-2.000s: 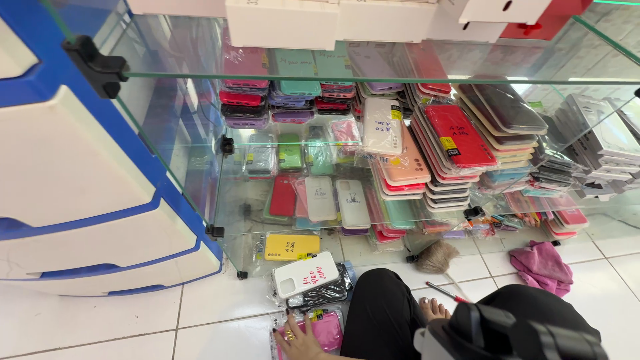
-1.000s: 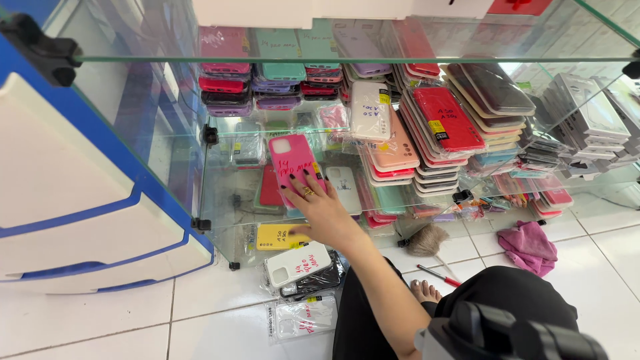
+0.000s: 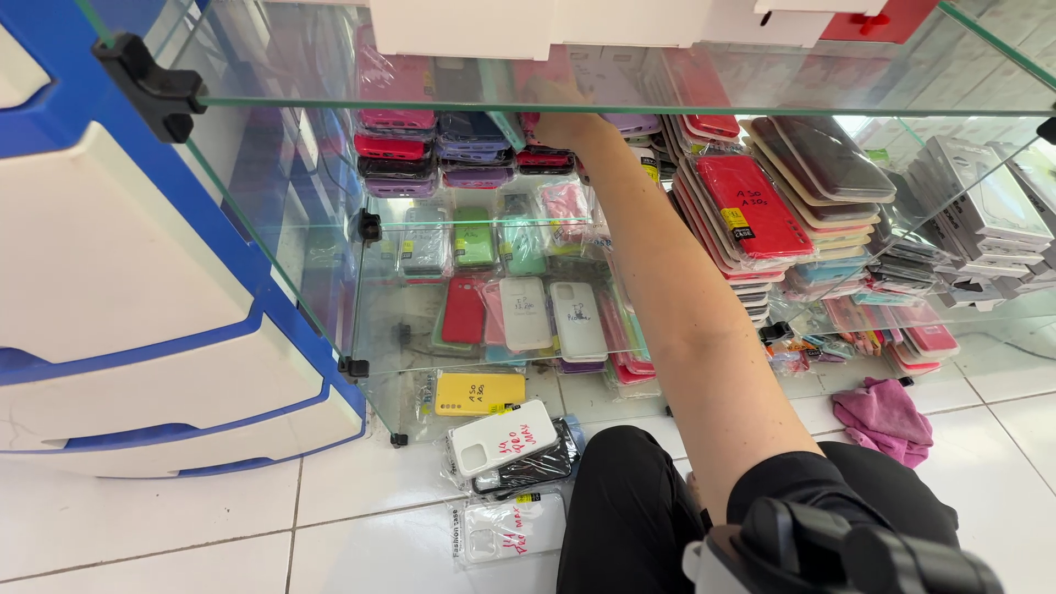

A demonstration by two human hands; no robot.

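My right hand (image 3: 569, 128) reaches into the glass display case among the upper stacks of packed phone cases. Its fingers close on a pink phone case (image 3: 530, 125), partly hidden by glare and glass. Just left of it, a turquoise phone case (image 3: 502, 124) stands tilted on its edge. Pink and red cases (image 3: 396, 120) are stacked farther left. On the floor lie a yellow case (image 3: 480, 393), a white case (image 3: 505, 437) overlapping a black case (image 3: 536, 466), and another white case (image 3: 516, 528) in a clear bag. My left hand is out of view.
A glass shelf edge (image 3: 577, 107) crosses above my wrist. Tall stacks with a red case (image 3: 755, 206) on top stand right of my forearm. White boxes (image 3: 986, 198) are at the right, a pink cloth (image 3: 887, 421) on the floor, white-and-blue drawers (image 3: 124, 247) at the left.
My right hand has moved from the floor, past the lower cases with a pink case, up into the upper stacks. The turquoise case there is now tilted up.
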